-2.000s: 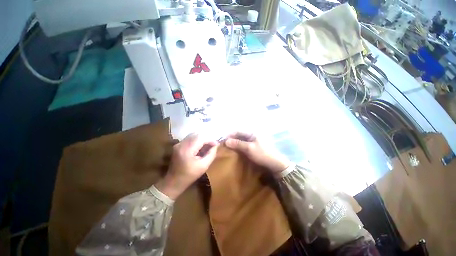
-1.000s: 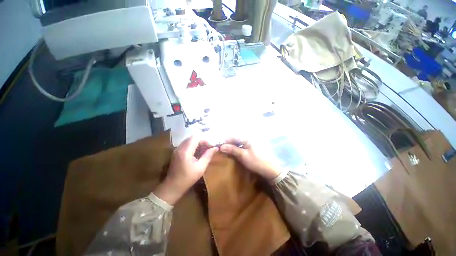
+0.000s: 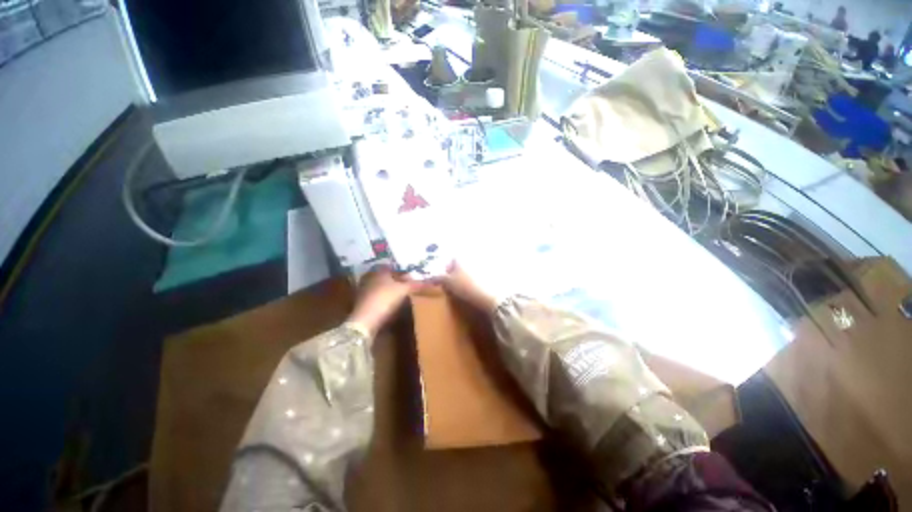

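Observation:
A large brown panel hangs over the table's front edge. A smaller, lighter brown piece lies over it, its top edge at my fingertips. The white sewing machine head with a red three-diamond logo stands just beyond; its needle area is washed out by glare. My left hand holds the brown fabric at the needle area. My right hand is beside it, fingers on the smaller piece's top edge; its fingertips are blurred by the glare.
A control screen box and a teal cloth are at the upper left. A beige cloth bundle with cords lies at the upper right. Brown bags with dark handles lie at the right. A glossy white tabletop extends right of the machine.
Both hands have moved forward with the brown fabric, up to the machine's needle area. The smaller piece now lies flatter and straighter. The view has tilted up, showing more of the screen box.

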